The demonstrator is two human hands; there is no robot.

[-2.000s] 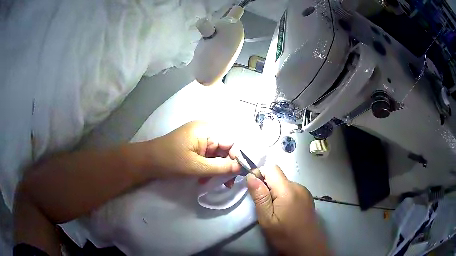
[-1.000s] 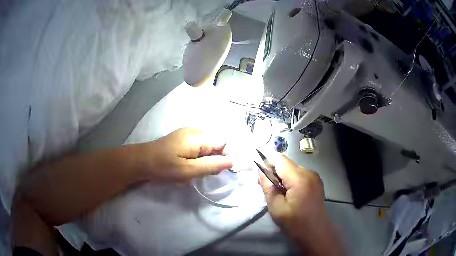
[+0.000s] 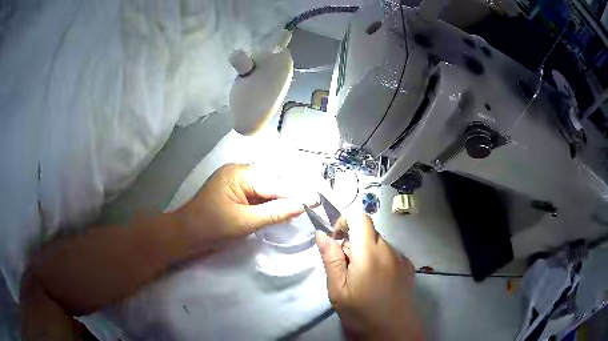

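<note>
My right hand (image 3: 363,266) holds the thread snips (image 3: 321,220), their two grey blades apart and pointing up and left. My left hand (image 3: 233,203) pinches the white fabric (image 3: 227,286) just left of the blade tips. A narrow pale band (image 3: 287,250) curves below the fingertips. The fabric spreads on the table under my left forearm. Strong lamp light washes out the spot at the left fingertips, so what lies between the blades cannot be told.
The sewing machine head (image 3: 427,93) fills the upper right, its needle area just beyond my hands. A cream lamp (image 3: 261,93) hangs left of it. A white fabric heap (image 3: 100,86) lies left. A black flat object (image 3: 477,226) and a crumpled light cloth (image 3: 550,293) are right.
The snips moved away from the left fingertips to the right, then came back left beside them with blades spread wider. The view has shifted, so the machine sits slightly further left and lower.
</note>
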